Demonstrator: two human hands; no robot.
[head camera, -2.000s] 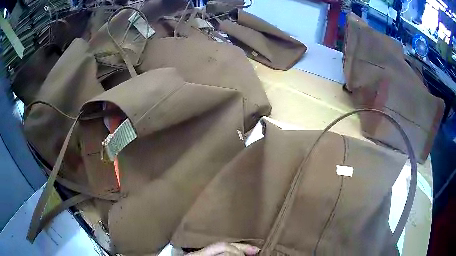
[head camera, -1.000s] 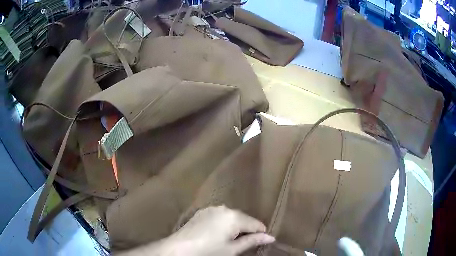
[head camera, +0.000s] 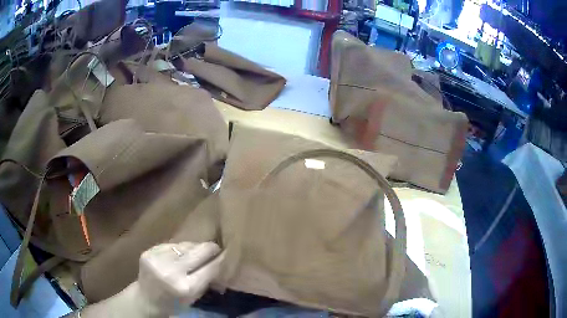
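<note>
A brown tote bag body point(head camera: 298, 223) lies in front of me, its dark open edge towards me at the bottom. Its long brown handle point(head camera: 398, 217) arches over the panel and down the right side. A small white sticker point(head camera: 315, 164) is near its far edge. My left hand point(head camera: 180, 273) is bare and closed on the bag's near left edge. At the bottom right, a white-covered part of my right hand point(head camera: 413, 307) shows at the bag's near right corner. The picture's edge cuts it off and its grip is hidden.
Another brown bag point(head camera: 146, 180) with a pale striped tag point(head camera: 85, 194) and orange strip lies at left, before heaped bags. A brown bag with reddish bands point(head camera: 410, 133) is at far right. Cardboard point(head camera: 435, 248) covers the table. A dark aisle is beyond its right edge.
The view has swung right. The front bag has been shifted and its panel spread, with its dark opening now showing. My left hand has closed on its left edge; my right hand is at the right corner.
</note>
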